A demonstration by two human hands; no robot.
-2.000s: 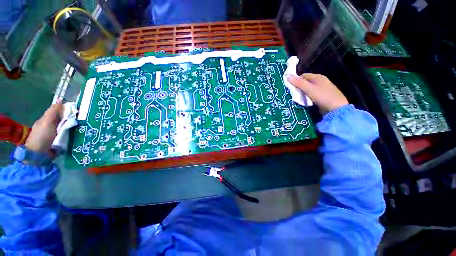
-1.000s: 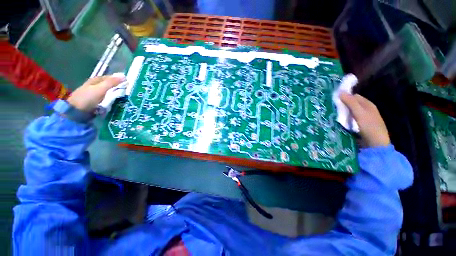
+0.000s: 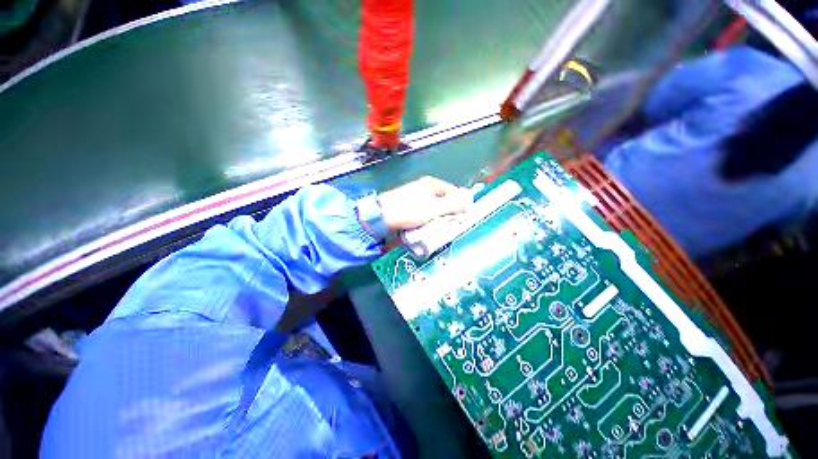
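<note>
A large green circuit board (image 3: 538, 350) with white printed markings and white strips lies at the lower right, tilted in the view and cut off by the bottom edge. My left hand (image 3: 422, 204) grips the board's near-left edge with a crumpled white glove (image 3: 438, 231) between hand and board. My right hand is out of the picture. Part of an orange-brown slotted tray (image 3: 673, 260) shows along the board's far side.
A wide green conveyor (image 3: 224, 108) with a pale metal edge and red line runs across the upper left. A red wrapped post (image 3: 387, 72) stands at its edge. A silver-framed clear panel (image 3: 565, 45) is at the upper right. Another person's blue clothing (image 3: 717, 134) shows beyond the tray.
The view has swung left toward the conveyor. The board now appears rotated and lower right, and my right hand and the cutters have left the picture. My left hand still grips the board.
</note>
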